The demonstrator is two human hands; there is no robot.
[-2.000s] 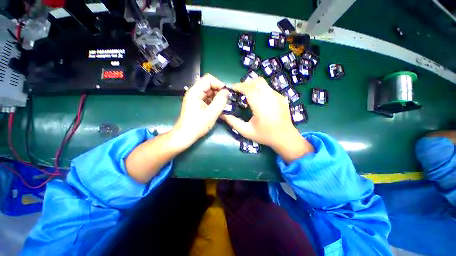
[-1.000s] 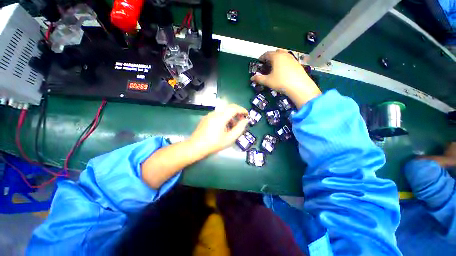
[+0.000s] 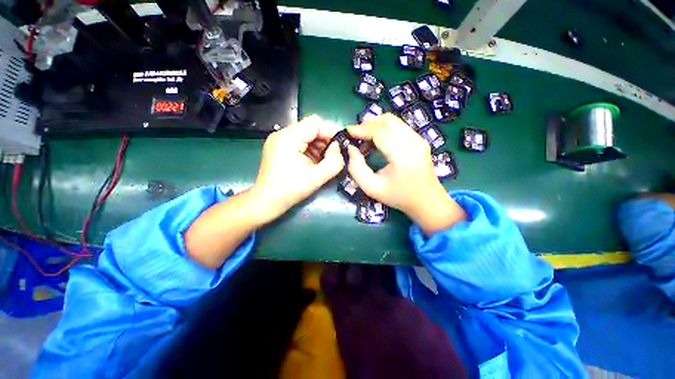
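A small black electronic module is held between both hands above the green bench. My left hand grips it with thumb and fingertips from the left. My right hand grips it from the right. The fingers cover most of it. Several similar black modules with silver-white patches lie loose beyond and right of my right hand. One more module lies just below the hands, with another partly hidden beside it.
A black test fixture with red digits and a clear clamp stands at left, beside a vented metal box with hanging leads. A solder spool stands right. A person's blue sleeve is at far right. A metal post rises behind.
My right hand has come back from the far end of the module pile to meet my left hand. Both now hold a module. The camera view has shifted.
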